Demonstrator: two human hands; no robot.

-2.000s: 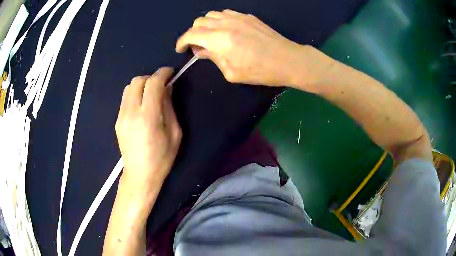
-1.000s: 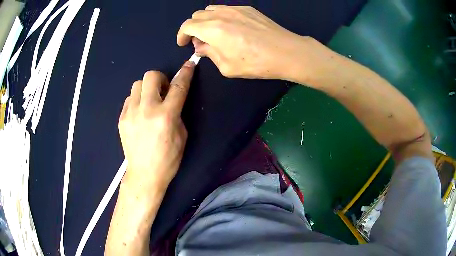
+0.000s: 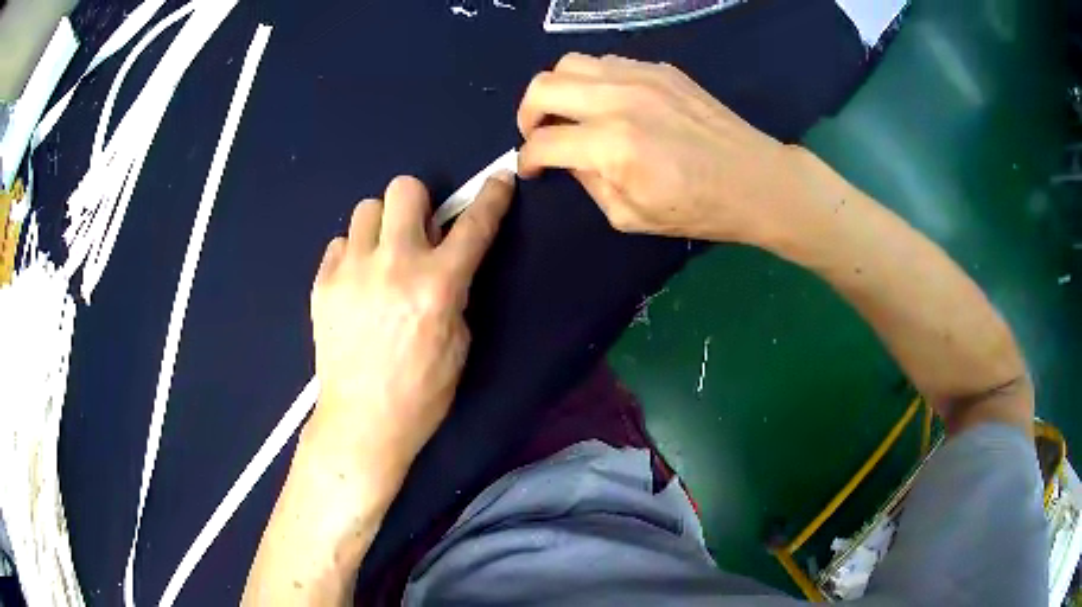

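Observation:
A long narrow white fabric strip (image 3: 243, 480) runs from the near left edge of the dark cloth, under my left hand, and up to my right hand. My left hand (image 3: 398, 302) lies over the strip, its index finger and thumb at the strip near its end. My right hand (image 3: 647, 148) pinches the strip's upper end between thumb and fingers; that end is hidden in the fingers. A second length of white strip (image 3: 196, 267) lies to the left, with its top end free. Whether the two lengths join at the bottom edge cannot be told.
A pile of white strips (image 3: 38, 415) lies along the left edge, with a smaller bunch (image 3: 131, 142) above it. The pointed rim of the iron (image 3: 641, 12) shows at the top edge, beside a pale sheet corner (image 3: 874, 14). A yellow-framed bin (image 3: 848, 486) stands on the green floor.
Both hands have shifted right in the picture, with the strip still held. The iron's rim and the pale corner have come into view at the top. My left index finger has stretched towards my right hand.

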